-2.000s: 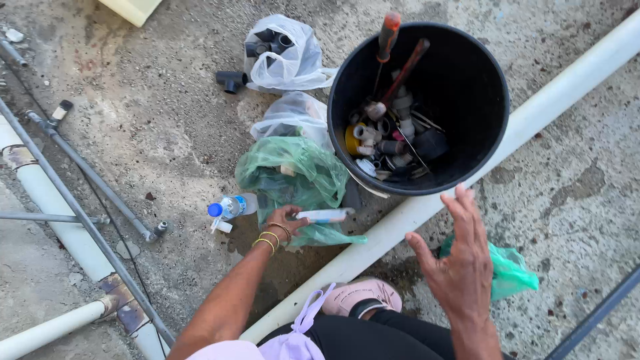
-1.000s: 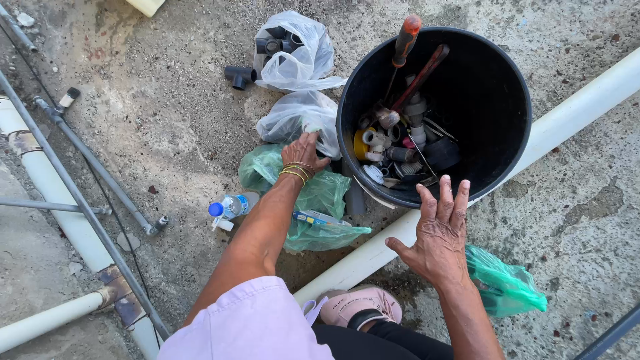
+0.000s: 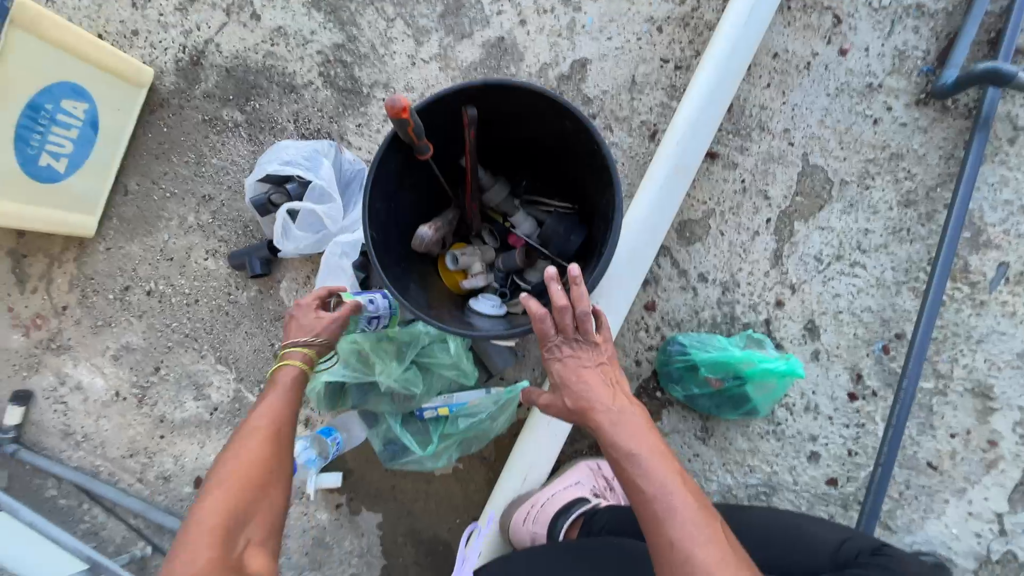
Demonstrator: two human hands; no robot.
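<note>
My left hand (image 3: 320,320) grips a small printed can (image 3: 373,310) just left of the black bucket (image 3: 494,328). With fingers spread, my right hand (image 3: 578,356) is over the bucket's near rim and holds nothing. Inside the bucket are a screwdriver (image 3: 410,128), a red-handled tool (image 3: 470,160), white pipe fittings (image 3: 474,264) and other small parts. A green plastic bag (image 3: 400,360) lies below the can, with a blue and white packet (image 3: 456,402) on it. A white plastic bag (image 3: 320,200) holds dark fittings, and a dark pipe tee (image 3: 254,258) lies beside it.
A long white pipe (image 3: 672,176) runs diagonally beside the bucket. Another green bag (image 3: 724,374) sits to its right. A plastic bottle (image 3: 330,442) lies near my left forearm. Grey pipes (image 3: 936,296) cross the right side; a cream plastic container (image 3: 76,120) is at upper left.
My left hand, earlier at the packet and then at the bags, now holds the can. The packet it held two seconds ago lies on the green bag. The view has shifted.
</note>
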